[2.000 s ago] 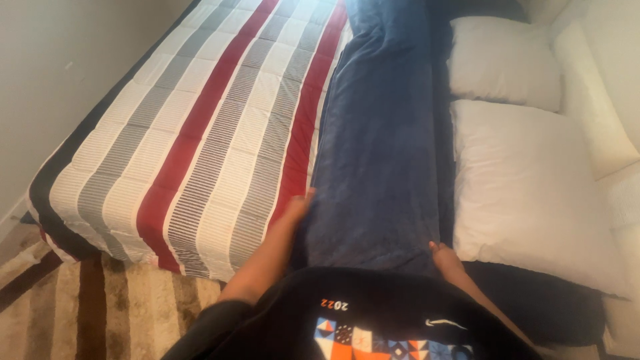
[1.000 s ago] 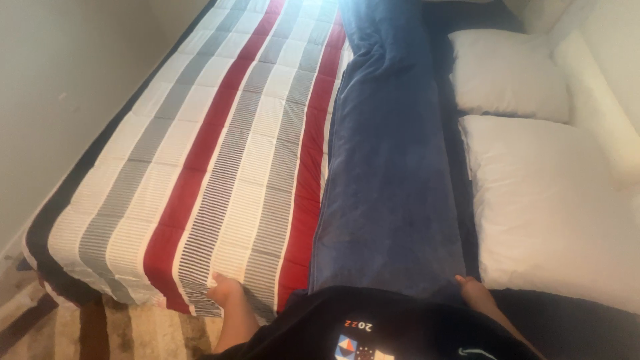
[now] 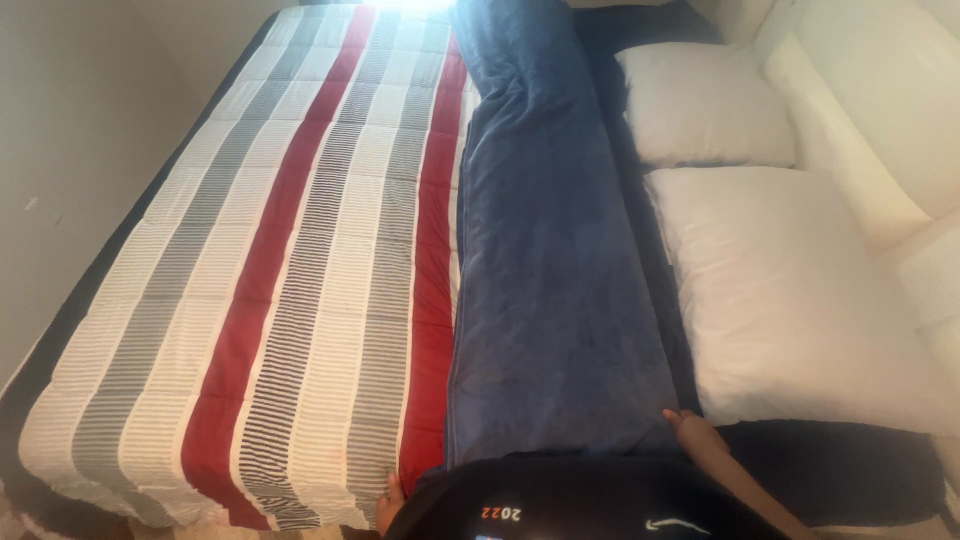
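A striped quilt (image 3: 345,255) in white, gray and red covers the left part of the bed. Beside it a blue blanket (image 3: 555,247) lies folded in a long band across the bed. My left hand (image 3: 390,504) is at the quilt's near edge, close to the red stripe; its fingers are partly hidden, and its grip cannot be made out. My right hand (image 3: 694,435) touches the near right corner of the blue blanket, where the thumb and fingers seem to pinch the edge. Two white pillows (image 3: 787,292) (image 3: 709,105) lie right of the blanket on a dark blue sheet (image 3: 832,469).
A pale wall (image 3: 82,112) runs along the bed's far left side. On the right, behind the pillows, stands a light padded surface (image 3: 862,127). A striped rug shows at the bottom left below the bed's edge. Bright light falls at the top.
My left hand has moved off the blue blanket's left edge, first left onto the quilt, then back right along its near edge. My right hand stays by the blanket's right corner.
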